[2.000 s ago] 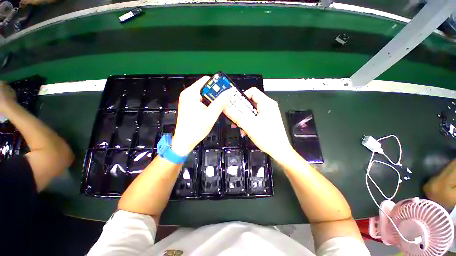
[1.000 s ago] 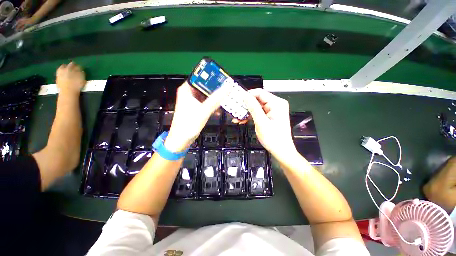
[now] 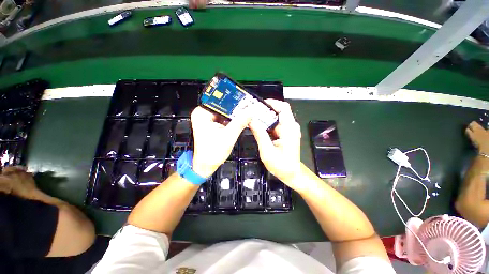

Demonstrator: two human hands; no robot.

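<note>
A part-built phone (image 3: pixel 228 96) is held above the back of the tray. Its blue circuit board faces up inside a black housing, with a white keypad sheet on the lower right part. My left hand (image 3: pixel 214 136), with a blue wrist band, grips its left side. My right hand (image 3: pixel 276 142) holds its lower right end. Both thumbs lie near the keypad area and hide part of it. The glossy black blister tray (image 3: pixel 126 184) lies under my hands, with black phone housings (image 3: pixel 226 184) in its front right pockets.
A black smartphone (image 3: pixel 327 150) lies right of the tray. Further right are a white charger with looped cord (image 3: pixel 398 156) and a pink fan (image 3: pixel 450 243). Phones (image 3: pixel 157 21) lie on the green conveyor. A slanted grey post (image 3: pixel 429 48) stands back right. People's arms show at both sides.
The phone and my hands have moved slightly; the phone is lower than one second ago. More phones show on the conveyor. The neighbour's arm at the left has drawn back toward the near edge.
</note>
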